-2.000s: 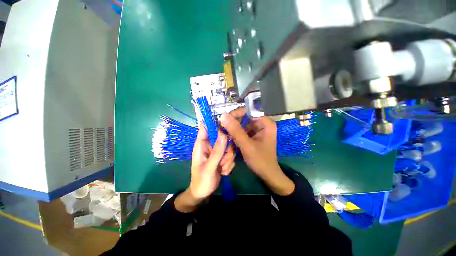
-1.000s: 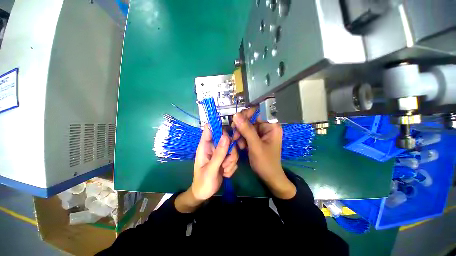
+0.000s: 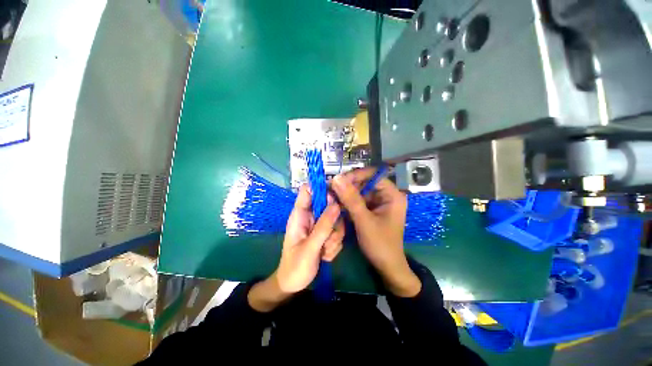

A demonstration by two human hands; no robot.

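My left hand (image 3: 306, 239) holds an upright bunch of blue lead wires (image 3: 317, 182), tips up, in front of the silver fixture plate (image 3: 307, 134). My right hand (image 3: 375, 218) is beside it, fingertips pinched at the fixture's near edge. Blue wire shows between its fingers, sticking out to the upper right; how many wires is hidden. The brass-coloured block (image 3: 362, 129) sits at the fixture's right. A broad pile of blue wires (image 3: 268, 207) lies across the mat behind both hands, pale tips splayed at left.
The grey machine head (image 3: 493, 78) overhangs at upper right, with white fittings. A small blue bin (image 3: 532, 221) and large blue tote (image 3: 583, 314) are at right. An off-white unit (image 3: 121, 143) stands at left, above a cardboard box (image 3: 86, 332) of whitish pieces. The mat (image 3: 286, 64) is green.
The camera view has shifted, so the machine head shows larger and the fixture sits lower and further right. Both hands keep their hold beside the fixture.
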